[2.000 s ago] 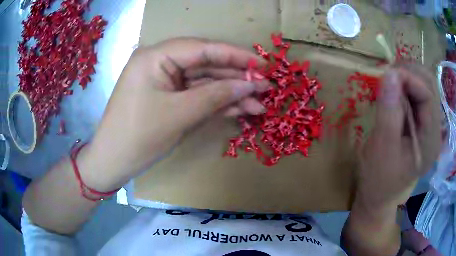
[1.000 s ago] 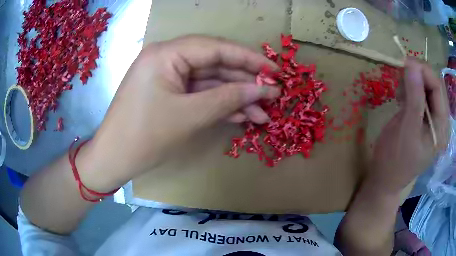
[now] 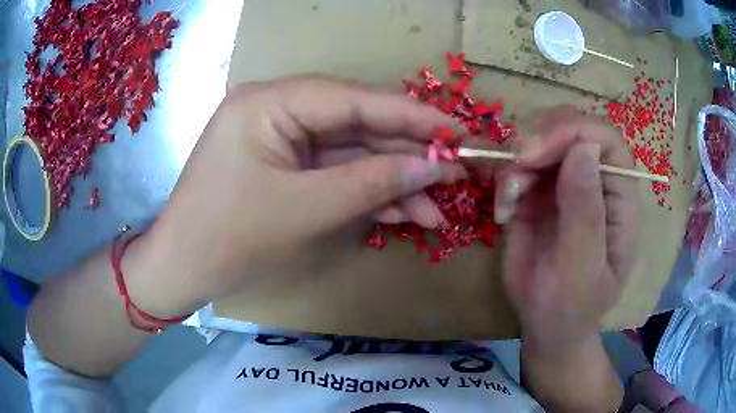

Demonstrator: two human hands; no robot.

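My left hand (image 3: 323,153) holds a small red and pink figurine (image 3: 441,148) between its thumb and fingertips. My right hand (image 3: 569,202) grips a thin pale wooden stick (image 3: 633,172). The stick's left tip is at or very near the figurine; whether they touch is unclear. A pile of red figurines (image 3: 468,206) lies under and between my hands, partly hidden. Tiny red parts (image 3: 641,117) are scattered at the right. A second stick (image 3: 607,56) rests with one end on a white round cap (image 3: 558,37).
The brown cardboard sheet (image 3: 339,298) lies on a shiny metal table (image 3: 190,73). A larger heap of red figurines (image 3: 97,77) and a tape roll (image 3: 27,188) are at the left. Clear plastic bags (image 3: 710,282) are at the right edge.
My right hand has moved left from the tiny red parts, bringing the stick to the figurine. A second stick now shows on the cap. My left hand has hardly moved.
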